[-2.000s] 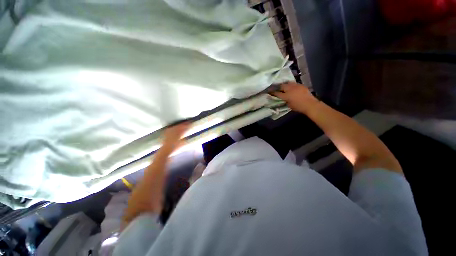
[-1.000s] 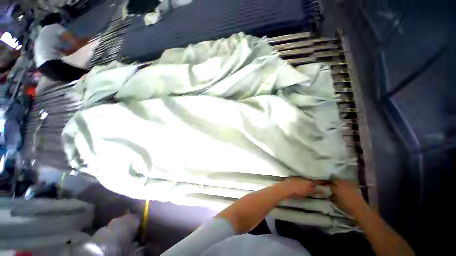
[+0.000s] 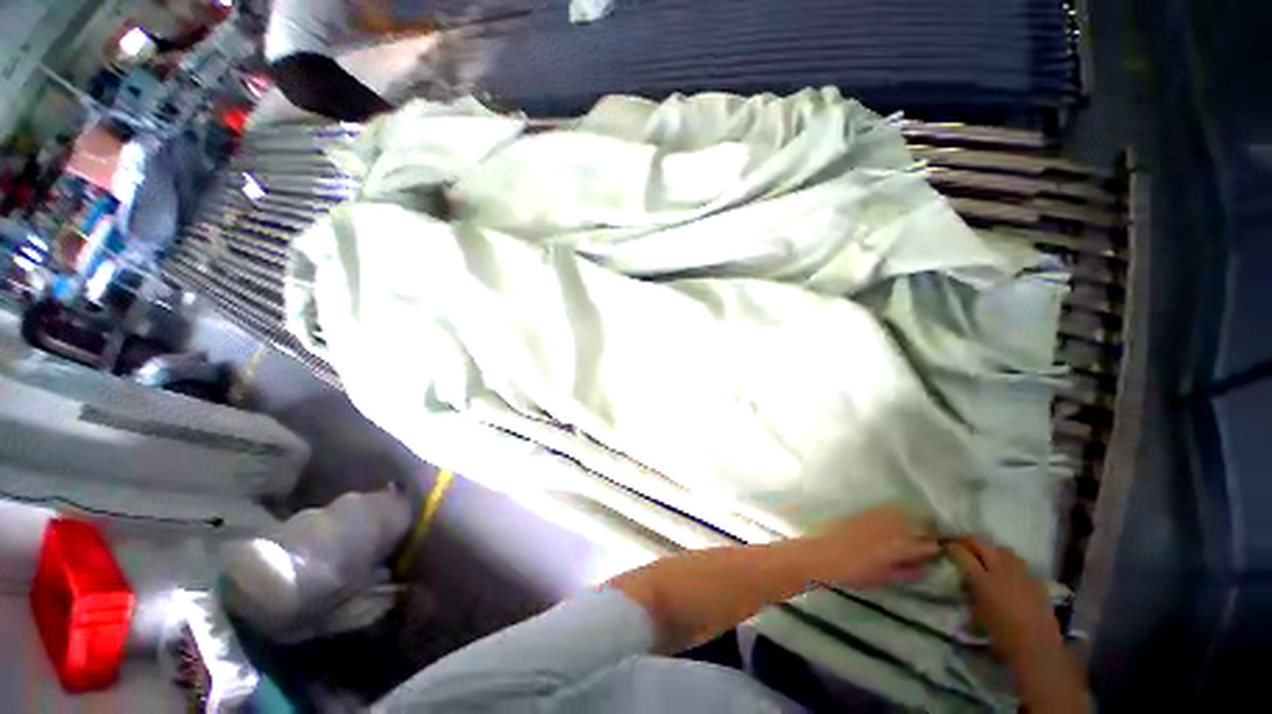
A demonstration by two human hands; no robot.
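A pale green curtain panel [image 3: 670,363] lies heaped in loose folds over a rack of metal tubes [image 3: 1025,188]. Near me, its edge lies in a few long narrow folds. My left hand [image 3: 879,547] and my right hand [image 3: 1007,603] meet at the near right part of the cloth, by the heading end. The fingers of both hands pinch the cloth there. The fingertips are small and partly blurred, and the exact fold between them is hard to see.
A dark grey curtain panel [image 3: 809,56] lies in narrow ridges at the back. Another person [image 3: 314,56] is at the far left rack. White bundles [image 3: 314,565] and a red container [image 3: 81,603] are at the lower left. A yellow line [image 3: 426,519] marks the floor.
Two seconds ago my hands were apart along the near folds; now they are together at the heading end. Over the last second the view has shifted, and both hands stay on the cloth.
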